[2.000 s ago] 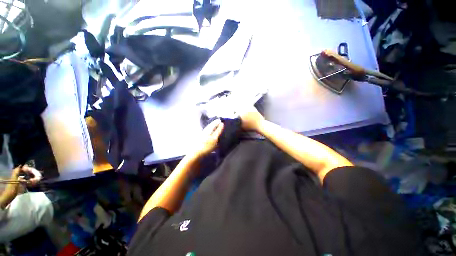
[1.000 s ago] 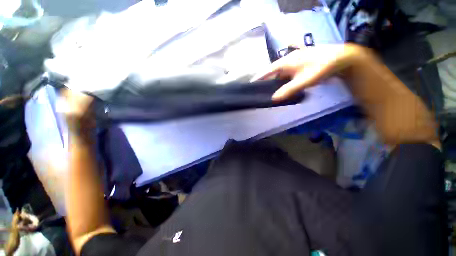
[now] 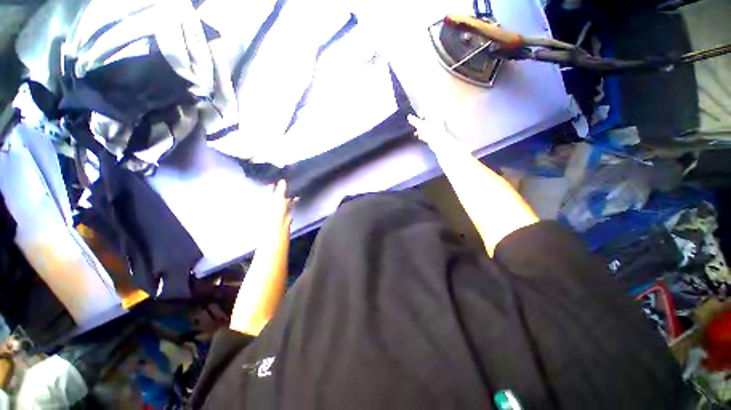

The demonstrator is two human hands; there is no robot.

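Observation:
A white garment (image 3: 321, 104) with narrow dark stripes lies spread on the pale ironing table (image 3: 529, 104). Its dark band (image 3: 353, 154) runs along the near side, close to the table edge. My left hand (image 3: 280, 197) is at the left end of the band and my right hand (image 3: 426, 132) is at its right end. Both hands are small and overexposed, so whether the fingers grip the cloth cannot be told. The steam iron (image 3: 469, 50) rests on the table beyond my right hand, handle on top.
A crumpled dark and white garment pile (image 3: 132, 104) lies on the table's left, with dark cloth (image 3: 148, 224) hanging near the edge. The iron's cable (image 3: 593, 59) runs off right. Scraps and bags (image 3: 593, 184) lie right below. A person's white sleeve (image 3: 52, 383) shows bottom left.
The dark cloth was bunched between my hands, then stretched wide and blurred in motion. Now the garment lies flat with the dark band along the near side, and my hands are closer together than one second ago.

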